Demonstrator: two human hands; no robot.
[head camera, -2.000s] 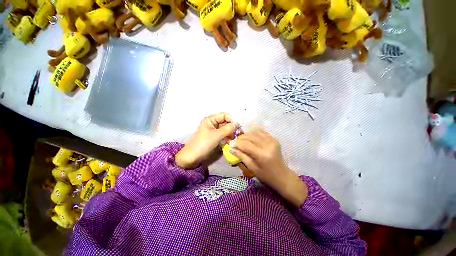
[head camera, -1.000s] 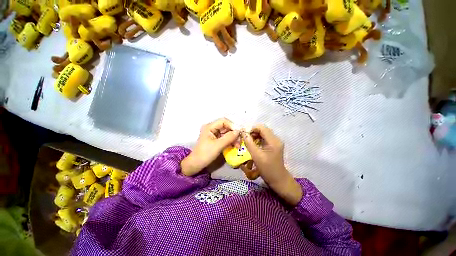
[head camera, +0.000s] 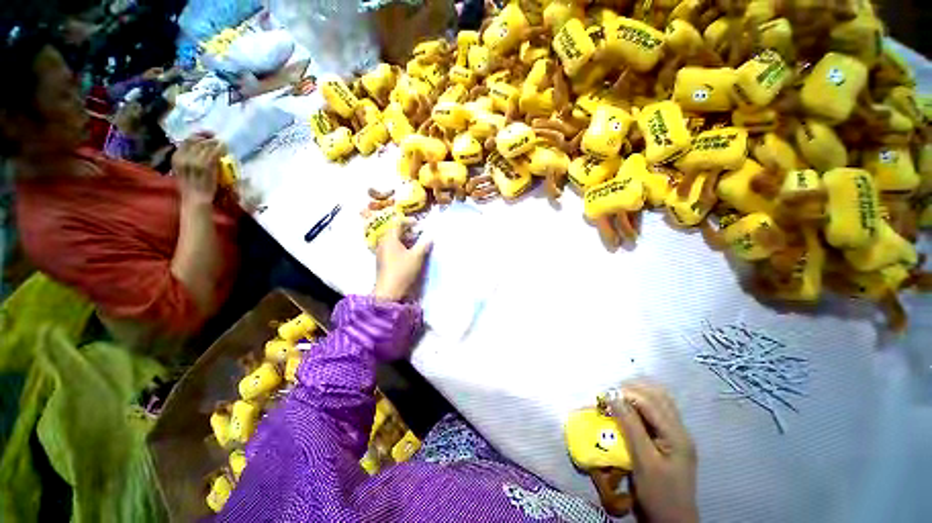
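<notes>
My right hand (head camera: 659, 449) pinches a yellow plush toy (head camera: 596, 441) near its top, at the table's near edge. The toy's small face shows and its brown legs hang down. A bit of silvery metal shows at my fingertips. My left hand (head camera: 399, 264) reaches out to another yellow toy (head camera: 382, 226) lying on the table. Its fingers are at that toy's near side; whether they grip it is hidden. A loose heap of thin pale strips (head camera: 754, 365) lies beyond and right of my right hand.
A large pile of yellow toys (head camera: 664, 133) spans the far side. A glaring clear plastic stack (head camera: 460, 271) lies right of my left hand. A slim black tool (head camera: 323, 223) lies left of it. An open carton (head camera: 189, 434) of toys stands lower left. A person in orange (head camera: 123, 240) sits at left.
The view has swung left and up. My hands, together at one toy before, are now apart: my left hand has moved out to a toy on the table, my right still holds its toy.
</notes>
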